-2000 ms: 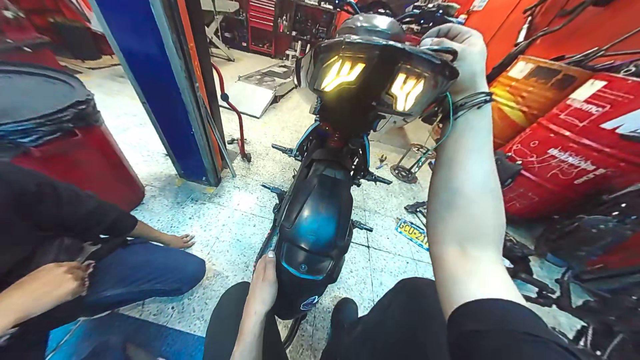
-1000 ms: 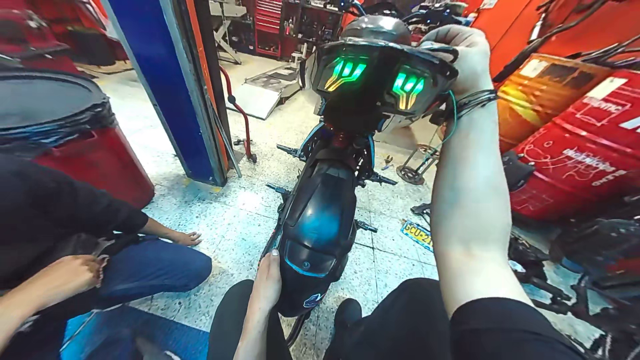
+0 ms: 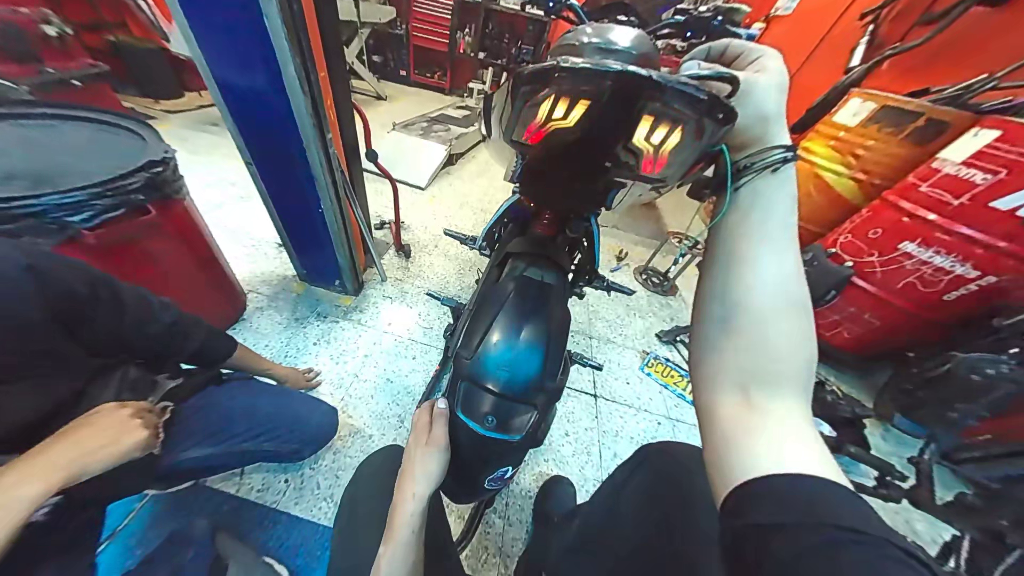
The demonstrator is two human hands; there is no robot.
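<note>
A black motorcycle headlight unit (image 3: 608,132), lit in yellow and red strips, is raised at the upper centre. My right hand (image 3: 740,88) grips its upper right edge, with several dark bands on the wrist. A green wire (image 3: 726,188) hangs beside that wrist. Below the lamp stretches the motorcycle's black body (image 3: 516,328), apparently its tank and seat, with a small sticker near the lower end. My left hand (image 3: 428,436) rests against the left side of this body, fingertips at the edge; most of its palm is turned away.
A person in dark sleeves and jeans (image 3: 248,420) kneels at the left beside a red bin (image 3: 168,256). A blue pillar (image 3: 264,136) stands behind. Red and orange drums (image 3: 920,240) line the right. A licence plate (image 3: 666,378) and metal parts (image 3: 672,260) lie on the tiled floor.
The lamp's strips were yellow-white two seconds ago, then green with yellow, and now glow yellow with red lower ends. Both my hands keep about the same places.
</note>
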